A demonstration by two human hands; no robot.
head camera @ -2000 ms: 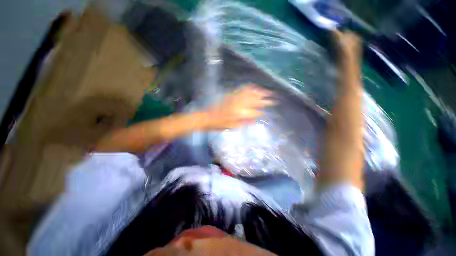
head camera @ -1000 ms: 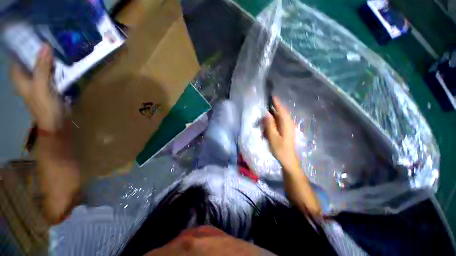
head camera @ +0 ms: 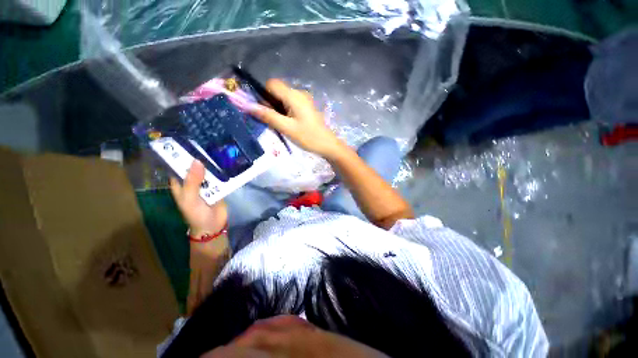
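A flat dark blue and white retail box with a pink corner and a picture of a black keypad device is held tilted over my lap. My left hand grips its lower white edge. My right hand is at its upper right edge, holding a thin black stick-like tool along that edge. A large clear poly bag hangs from the table edge behind the box. Whether film is on the box I cannot tell.
A brown carton with a black logo stands at the left. A red object lies on my lap. The green table edge runs across the top. Film scraps litter the grey floor at right. A person's dark clothing shows at upper right.
The view has turned. My left hand has brought the retail box from the far left to over my lap. My right hand has come to the box from above the bag.
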